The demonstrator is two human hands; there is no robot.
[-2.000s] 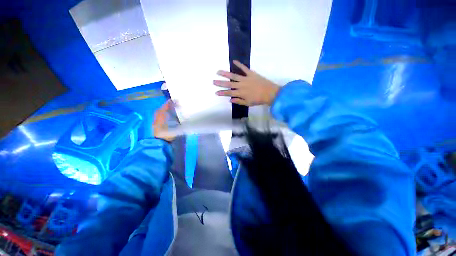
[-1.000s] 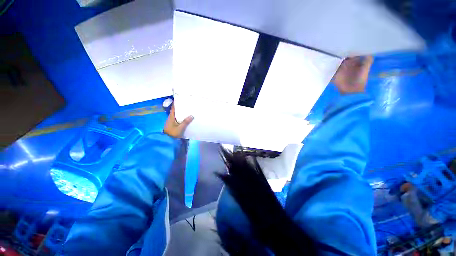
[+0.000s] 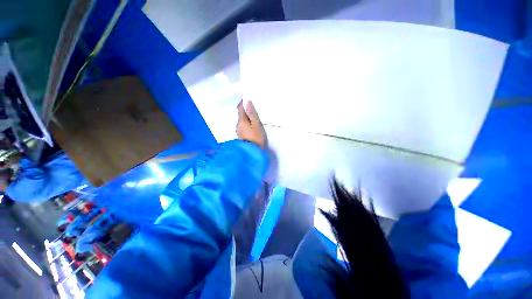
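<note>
A large white carton (image 3: 373, 82) fills the middle and right of the view, in front of my body. Its flaps are folded over, and a thin seam crosses it from my hand toward its right corner. My left hand (image 3: 251, 125) is at the carton's left edge, gripping it with the fingers pointing up. My right hand is out of sight; only dark blue cloth shows below the carton's lower right. Dark hair hangs in front of the carton's lower edge.
Another white carton (image 3: 210, 87) stands behind on the left, with more pale cartons at the top. A brown cardboard box (image 3: 116, 128) is on the blue floor to the left. A blue stool (image 3: 178, 184) is partly behind my left sleeve. A person's blue sleeve (image 3: 44, 178) shows at far left.
The view has shifted left. The raised flap now lies over the carton, covering the black strip. My right hand has gone from view; my left hand stays at the left edge.
</note>
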